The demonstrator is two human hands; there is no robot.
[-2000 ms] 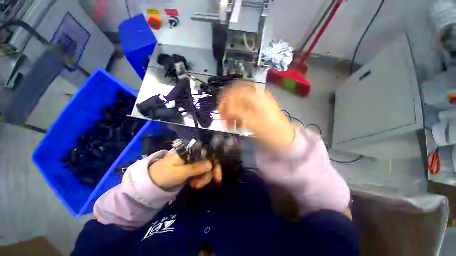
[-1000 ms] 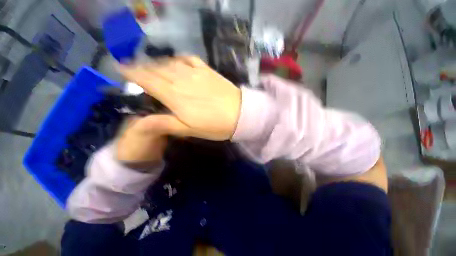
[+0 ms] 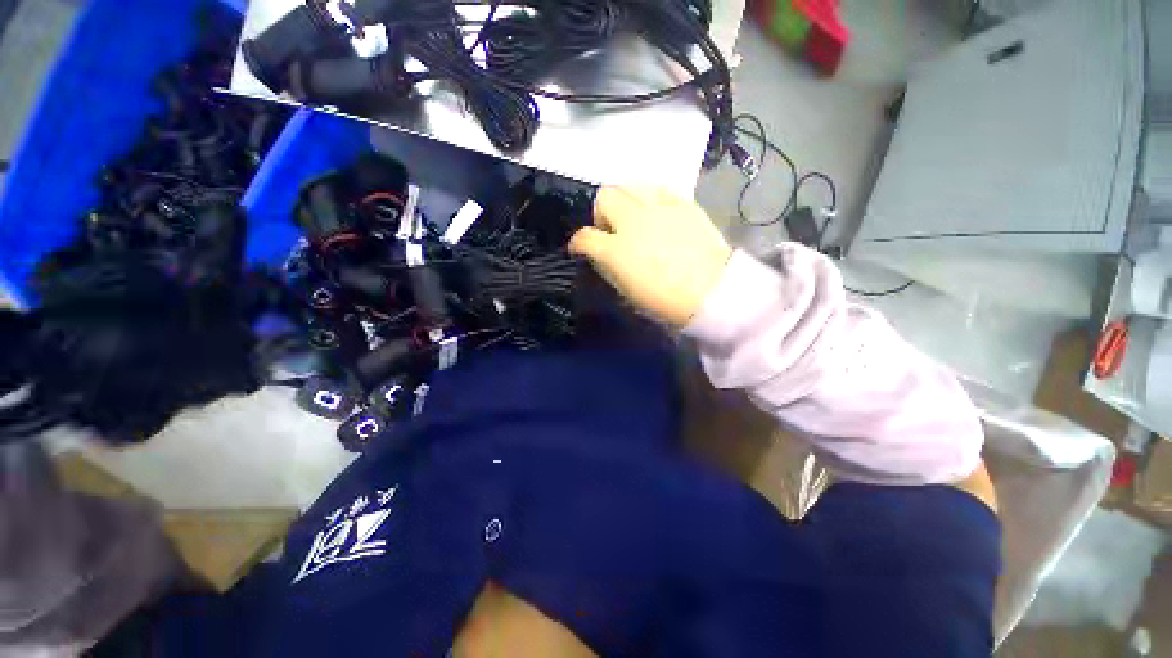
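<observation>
A thick bundle of black cords (image 3: 521, 276) with black adapters and white labels lies on my lap below the table edge. My right hand (image 3: 656, 251) is at the bundle's right end, fingers curled around black cords. A second black mass of cords (image 3: 142, 347) is at the left, blurred, in front of the blue crate. A mauve sleeve (image 3: 77, 553) shows at the lower left; my left hand itself is not visible. More coiled black cords (image 3: 566, 45) and a black adapter (image 3: 309, 64) lie on the pale metal table (image 3: 617, 148).
The blue crate (image 3: 45, 154) at the left holds black pieces. A small black adapter with a looping cable (image 3: 807, 228) lies on the floor at right, by a grey cabinet (image 3: 1015, 142). A plastic-lined carton (image 3: 1060, 476) is at lower right. A red tool head (image 3: 803, 28) is at the top.
The view has tipped down and closer to my lap. My hands, near each other before, are now apart: the right is at the lap bundle, the left is out of sight.
</observation>
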